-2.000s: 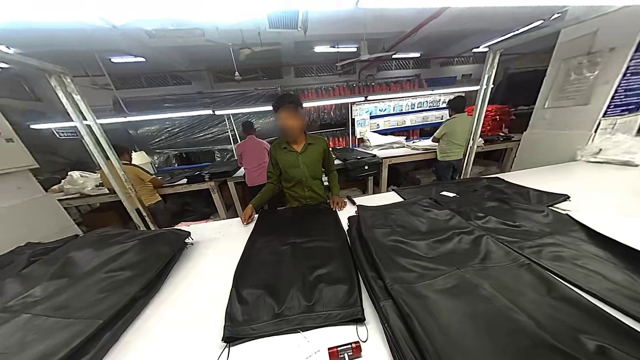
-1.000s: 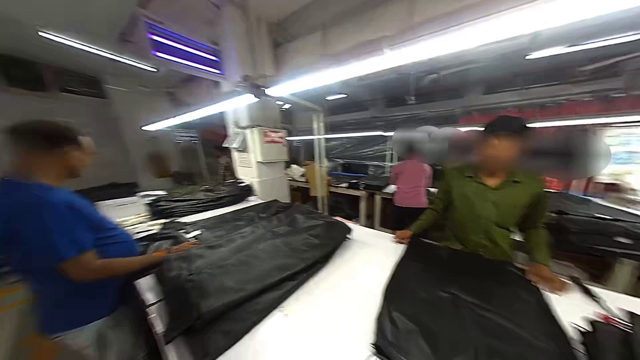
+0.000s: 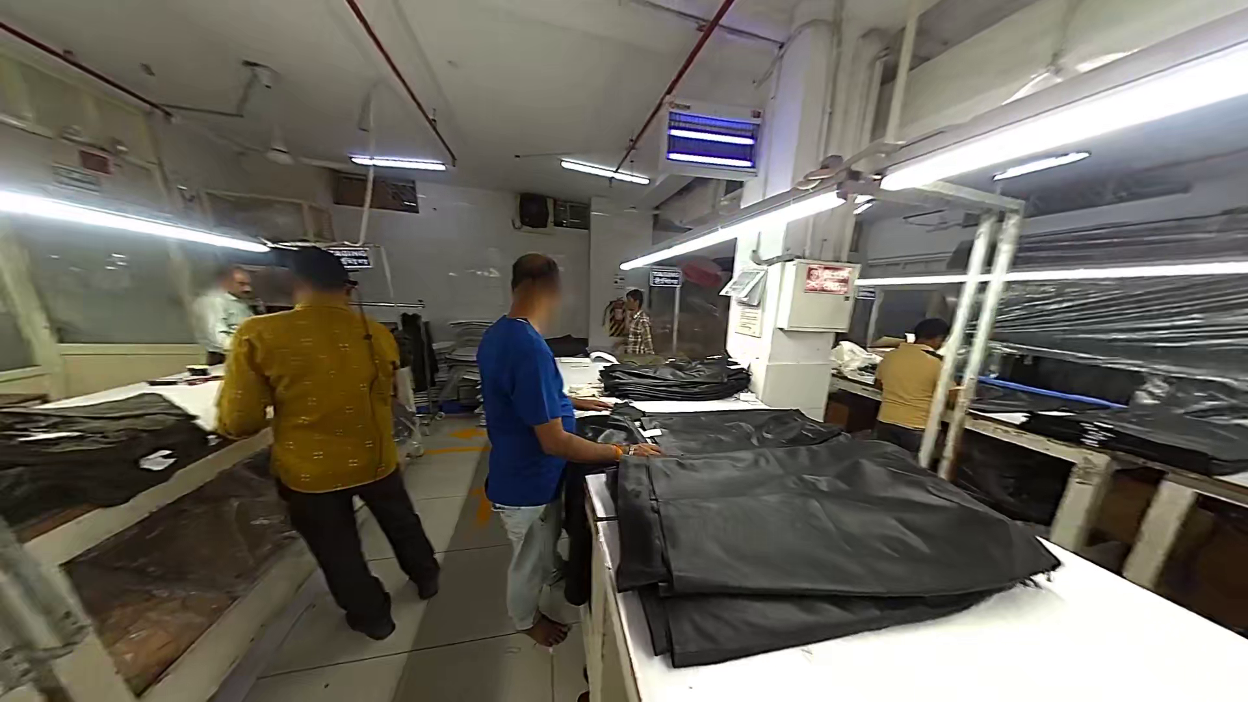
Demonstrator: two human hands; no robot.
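Note:
Neither my left hand nor my right hand shows in the head view. On the white table [image 3: 1102, 634] in front of me lies a stack of folded black leather-like garments [image 3: 829, 526], its far end close to a person in a blue T-shirt [image 3: 522, 409]. That person's hand rests at the left far edge of the stack. More black garments [image 3: 741, 429] lie just behind it, and a further dark pile [image 3: 673, 378] sits near the pillar.
A tiled aisle [image 3: 439, 585] runs left of the table, where a person in a mustard shirt [image 3: 317, 390] stands facing away. Dark garments [image 3: 97, 448] lie on the left table. A metal post [image 3: 975, 341] rises at the right, near another person [image 3: 909, 385].
The view has swung far to the left. The person in green and the garment before them are out of view; the aisle and left table have come in.

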